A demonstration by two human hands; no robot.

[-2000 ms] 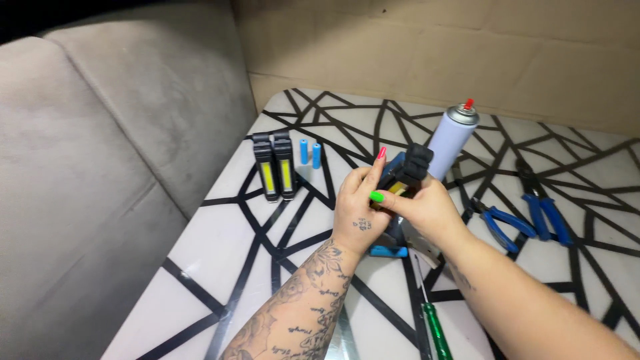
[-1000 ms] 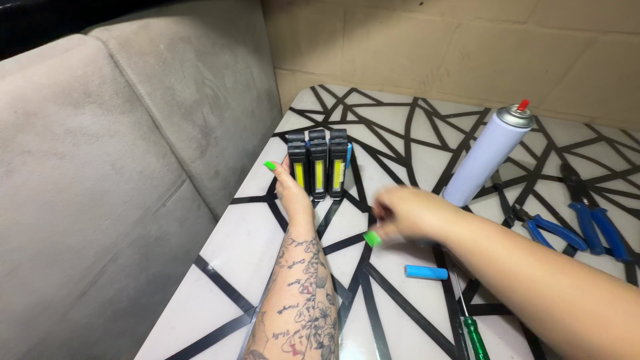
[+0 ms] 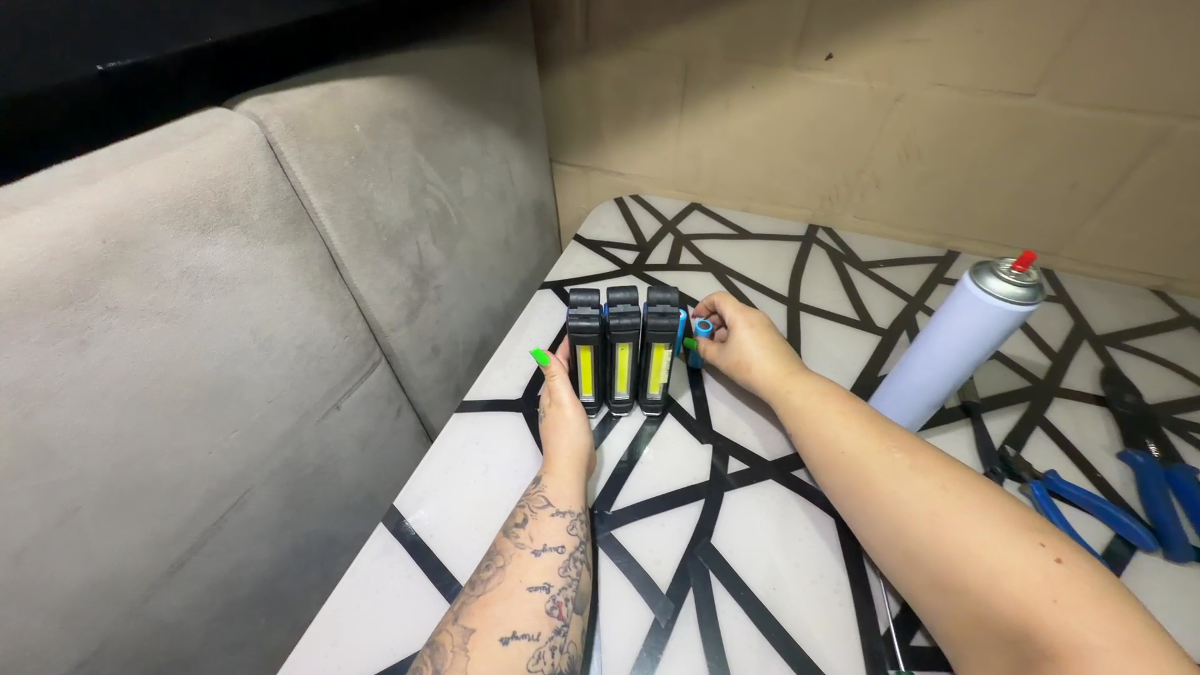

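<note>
Three black work lights with yellow LED strips stand upright side by side on the patterned table: a left one (image 3: 586, 361), a middle one (image 3: 622, 361) and a right one (image 3: 659, 361). My left hand (image 3: 562, 412) rests against the outer side of the left light, its fingers partly hidden behind it. Between thumb and fingers, my right hand (image 3: 741, 342) grips a blue cylindrical battery cell (image 3: 701, 342), upright just right of the lights. Another blue cell (image 3: 682, 333) shows partly between that one and the right light.
A lilac spray can (image 3: 956, 342) with a red nozzle stands right of my right hand. Blue-handled pliers (image 3: 1078, 506) and a second blue-handled tool (image 3: 1158, 487) lie at the right. A screwdriver shaft (image 3: 889, 619) shows beneath my right forearm. A grey padded seat back (image 3: 281, 375) borders the table's left side.
The third light, in my hands two seconds ago, stands beside the other two. My right hand has moved from the table's middle to beside the lights and has taken hold of a blue cell.
</note>
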